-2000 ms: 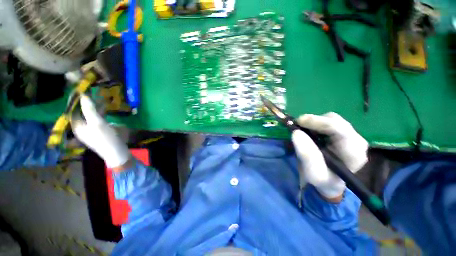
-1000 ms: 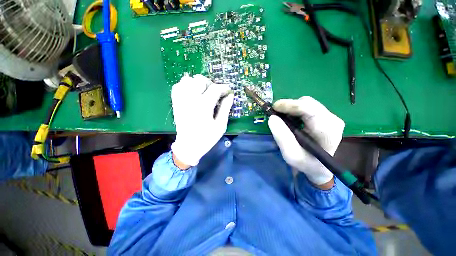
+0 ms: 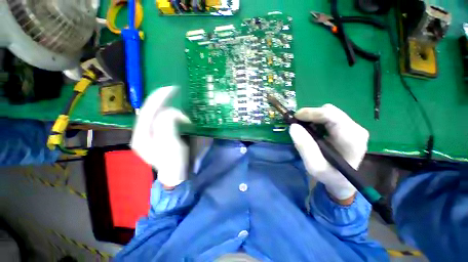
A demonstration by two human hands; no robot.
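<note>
The green circuit board (image 3: 213,77) lies flat on the green mat in front of me, with rows of small dark and silver parts. My right hand (image 3: 333,146), in a white glove, holds the black soldering iron (image 3: 338,162) by its handle. The iron's metal tip is over the board's lower right part; whether it touches is not clear. My left hand (image 3: 163,138), white-gloved and blurred, is off the board's lower left corner at the mat's edge, thumb and fingers apart. No solder wire can be made out in it.
At left are a fan (image 3: 49,30), yellow soldering iron (image 3: 72,110), sponge tray (image 3: 114,98), blue solder sucker (image 3: 133,66) and yellow ring (image 3: 117,18). A second board (image 3: 197,7) lies behind. Right are side cutters (image 3: 341,33), a slim dark tool (image 3: 377,89) and an iron stand (image 3: 420,56).
My left hand went from the left stand to the board's lower left, then moved back left off the board. My right hand keeps the iron over the board. The camera view has shifted slightly.
</note>
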